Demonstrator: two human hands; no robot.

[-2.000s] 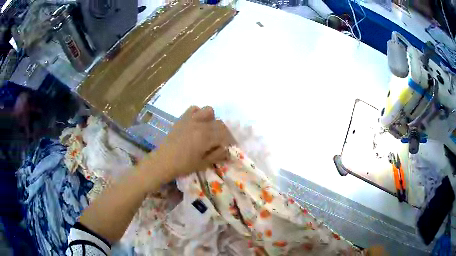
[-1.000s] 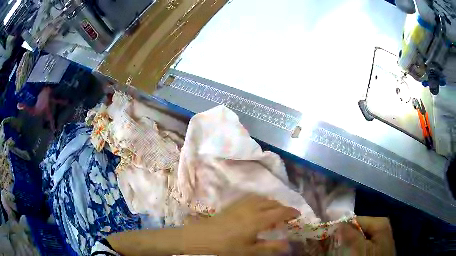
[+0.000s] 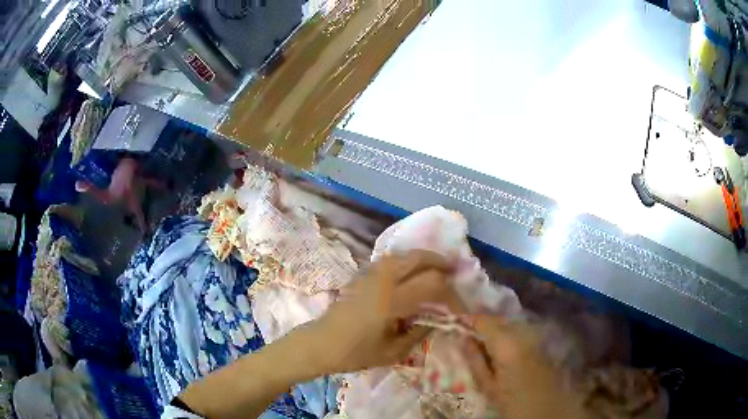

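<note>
The cream-pink floral garment hangs in front of the table's front edge, gathered between my hands. My left hand grips a gathered edge of it. My right hand is blurred beside it, at the lower middle, with cloth between the two hands; its fingers are not clear. A crinkled, grid-like part of the pale cloth lies to the left, with an orange-printed bit at its edge.
The white table has a grey ruler-marked front edge. A brown cardboard strip lies at its left. Orange-handled snips lie by the white sewing machine at the right. Blue-white floral cloth is piled at lower left.
The garment has come off the table to in front of its edge. My hands have come together on its gathered edge and lifted since the last frame. The view has shifted.
</note>
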